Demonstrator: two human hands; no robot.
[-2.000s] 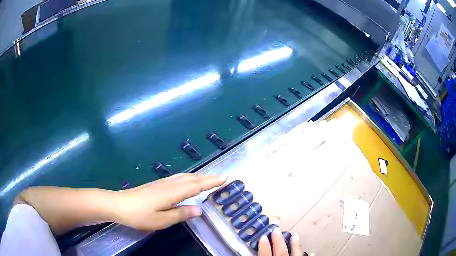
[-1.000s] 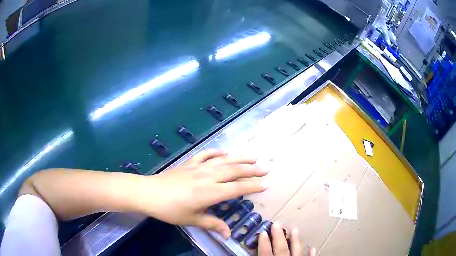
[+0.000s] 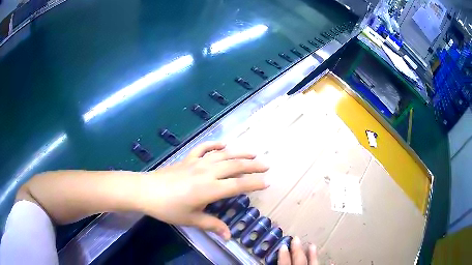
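Observation:
A row of dark oval molded black parts [image 3: 253, 233], each with a pale hole, lies along the near left edge of the tan cardboard layer pad [image 3: 310, 207]. My left hand [image 3: 194, 189] is palm down over the row's far end. Its fingers are spread over the pad, and its thumb is at the row's outer edge; parts under the palm are hidden. My right hand [image 3: 298, 252] shows only as fingertips at the bottom edge, touching the nearest part of the row; the rest is cut off, so its grip cannot be told.
The green conveyor belt [image 3: 129, 62] carries a line of spaced black parts near its metal side rail [image 3: 233, 116]. A yellow board [image 3: 378, 150] with a raised rim shows beyond the pad, with a small white tag on it. A white label [image 3: 345, 194] lies on the pad. Blue crates [image 3: 453, 83] stand far right.
My left hand has moved from beside the row to over its far end. My right fingertips stay at the near end. The view has shifted, and the pad and belt sit farther left and up.

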